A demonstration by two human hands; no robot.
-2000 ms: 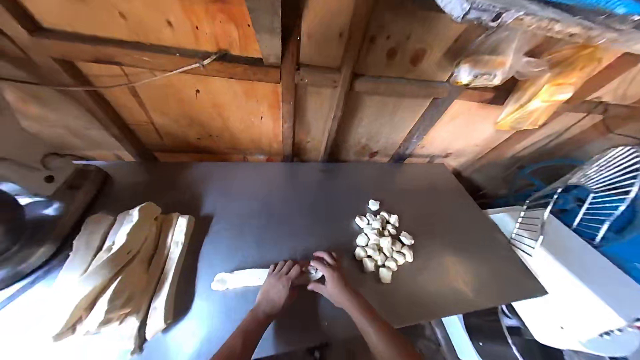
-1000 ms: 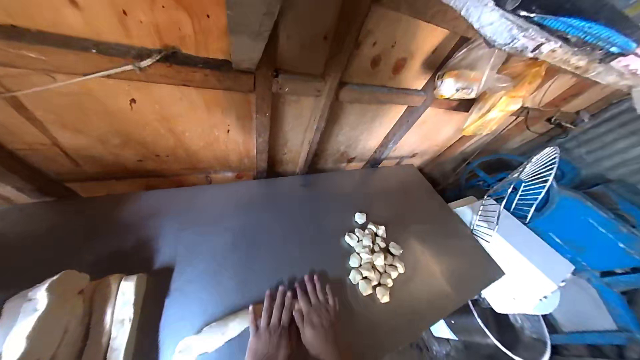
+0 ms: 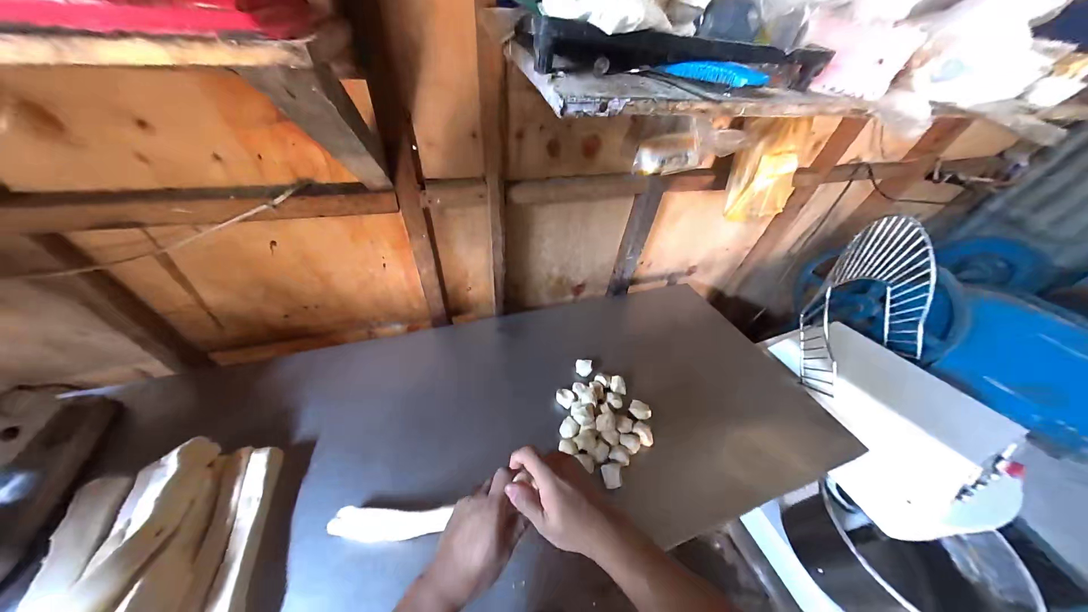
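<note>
A pale rope of dough [image 3: 387,524] lies on the grey metal tabletop [image 3: 408,425], and its right end runs under my left hand [image 3: 483,531], which is closed round it. My right hand [image 3: 557,501] meets the left one at the dough's end, thumb and forefinger pinched on a small bit of dough [image 3: 524,480], mostly hidden by the fingers. Just beyond my right hand sits a loose pile of small dough pieces [image 3: 605,422]. Several thick dough strips [image 3: 170,527] rest side by side at the left.
A wooden plank wall [image 3: 323,272] stands behind the tabletop. Above it, a shelf [image 3: 722,102] holds bags and a tray. Right of the table are a white machine [image 3: 918,425] with a wire guard [image 3: 892,272], a metal bowl [image 3: 926,552] and a blue drum [image 3: 1020,348].
My hands have gone from lying flat, side by side on the dough rope, to gripping and pinching its right end. The view has shifted, showing more of the shelf.
</note>
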